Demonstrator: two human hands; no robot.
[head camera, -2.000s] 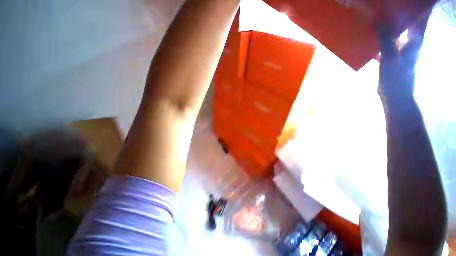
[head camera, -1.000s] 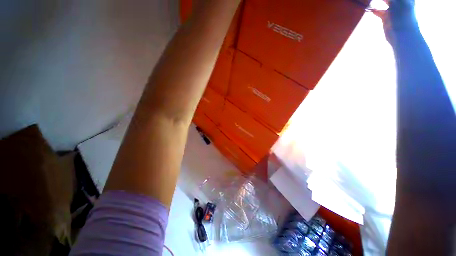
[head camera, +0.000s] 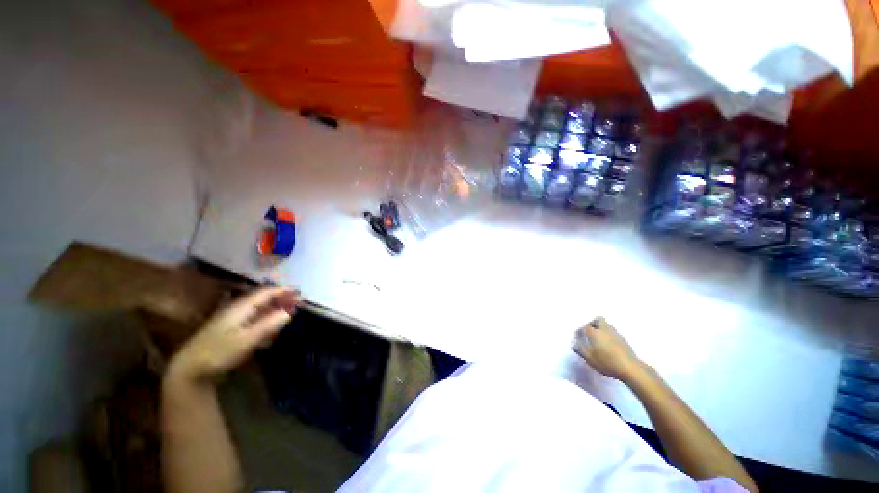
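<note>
My left hand (head camera: 231, 337) is empty, fingers apart, over the brown carton at the table's left front edge. My right hand (head camera: 605, 349) is curled at the table's front edge near my body, with nothing visible in it. A filled blister tray (head camera: 571, 154) of dark, shiny wrapped units lies at the back of the white table (head camera: 501, 279). More wrapped units (head camera: 761, 202) lie to its right. A blue and orange tape roll (head camera: 278, 234) lies near the left edge. A black cable with a small device (head camera: 384, 229) lies right of it.
Orange boxes (head camera: 299, 58) stand along the back, with white sheets (head camera: 530, 34) over some of them. Clear plastic trays (head camera: 434, 183) lie before them. An open brown carton (head camera: 116, 289) with dark contents is below left. More wrapped units (head camera: 858, 400) show at the right edge. A slim black item (head camera: 318, 118) lies by the boxes.
Both hands have come down from the upper stack of orange boxes to the table's front edge. The view has tilted down and now shows the wrapped units at right and the tape roll.
</note>
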